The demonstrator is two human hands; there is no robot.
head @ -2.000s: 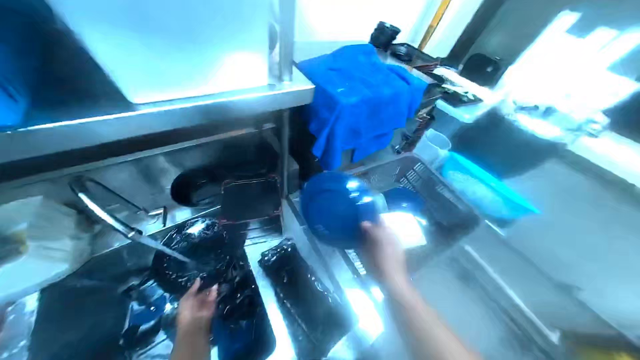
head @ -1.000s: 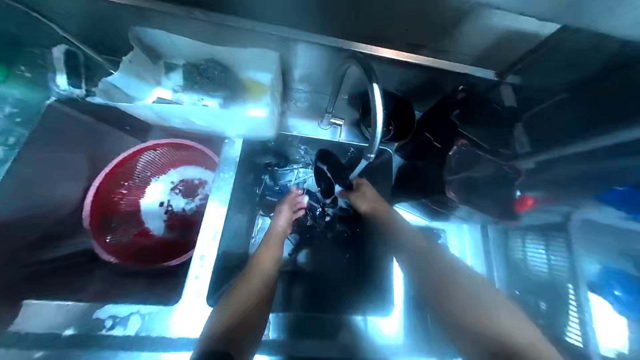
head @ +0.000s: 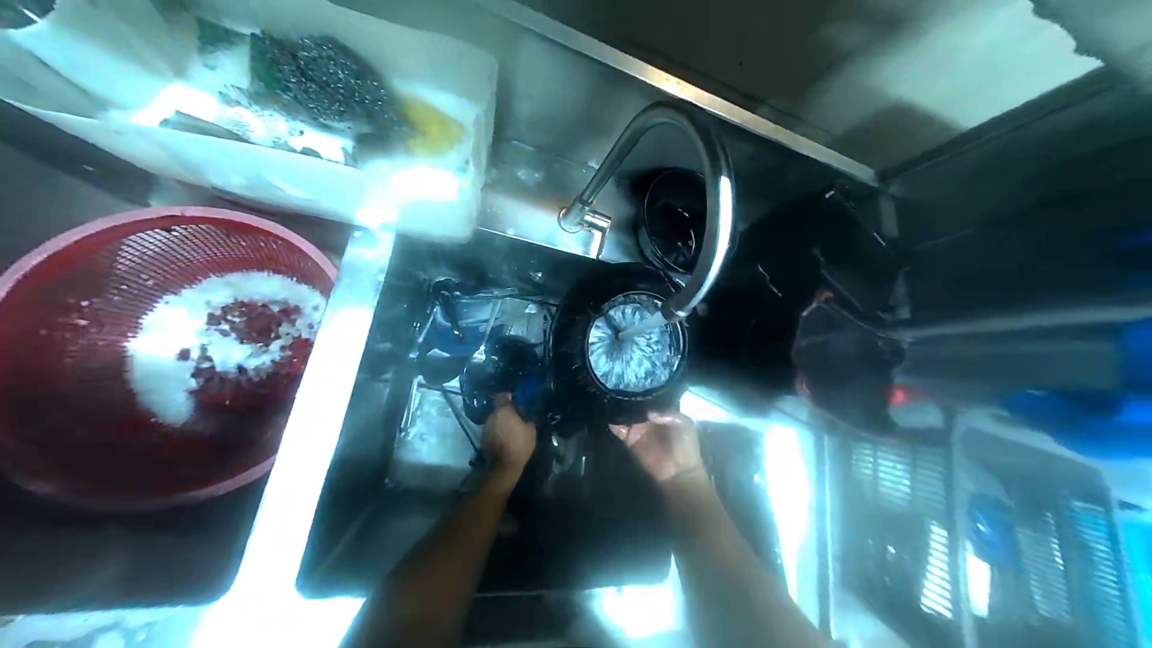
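Water runs from a curved steel faucet (head: 720, 207) into a round dark bowl (head: 567, 333) with a wide rim, in the sink basin (head: 346, 513). My right hand (head: 664, 445) holds the near edge of this bowl's rim, fingers on the rim. Left of it, my left hand (head: 508, 439) is on a small dark, glossy utensil or dish (head: 495, 364), its exact kind unclear. Around that hand, a wire rack (head: 418, 423) and other dark wares lie in the basin.
A red plastic colander (head: 81, 423) with white foam or ice stands in the left basin. Behind is a white tub (head: 441, 207) with a dark scouring pad and a yellow sponge. A dark round pot (head: 675, 220) sits behind the faucet; black plastic bags (head: 846, 360) are at the right.
The view has moved closer over the sink. The dark round piece held near the faucet a second ago is no longer raised there; my right hand is now at a wide-rimmed bowl under the stream.
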